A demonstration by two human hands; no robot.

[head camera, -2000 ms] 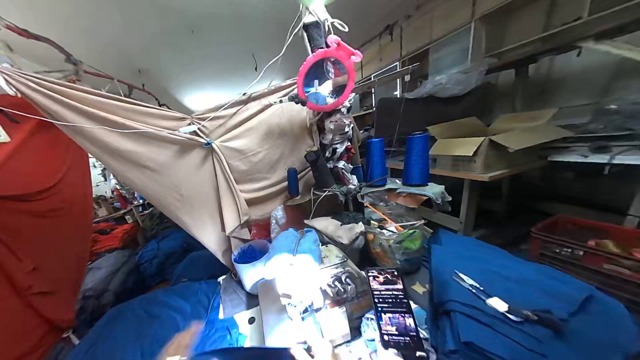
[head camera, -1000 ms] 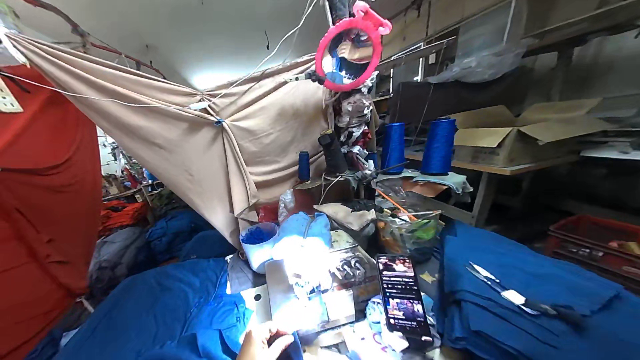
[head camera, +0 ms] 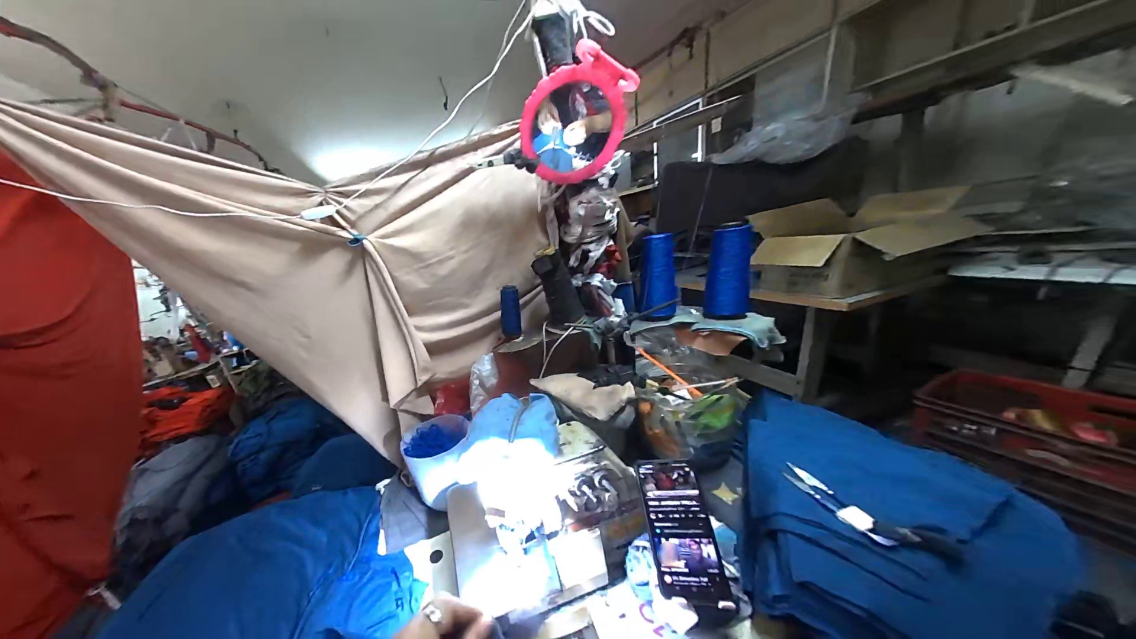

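Note:
At the bottom edge, my left hand (head camera: pixel 444 617), with a ring on a finger, is beside the brightly lit metal plate of a sewing machine (head camera: pixel 497 550). Its fingers are bent and partly cut off, so whether they hold anything cannot be told. My right hand is not in view. Left of the machine lies a heap of blue fabric (head camera: pixel 257 568). A smartphone (head camera: pixel 683 532) with a lit screen leans to the right of the machine. Thread snips (head camera: pixel 843 510) with dark handles rest on folded blue fabric (head camera: pixel 887 461). Glare hides the needle area.
Behind the machine stand a white tub (head camera: pixel 435 461) with blue contents and a plastic bag of scraps (head camera: pixel 692 417). Blue thread cones (head camera: pixel 729 271) are farther back. A pink-framed mirror (head camera: pixel 529 133) hangs above. An open cardboard box (head camera: pixel 843 257) and a red crate (head camera: pixel 1021 426) are at the right.
The hand at the bottom, a blur two seconds ago, shows more distinctly beside the machine plate. The view has shifted somewhat. The phone and snips stay where they were.

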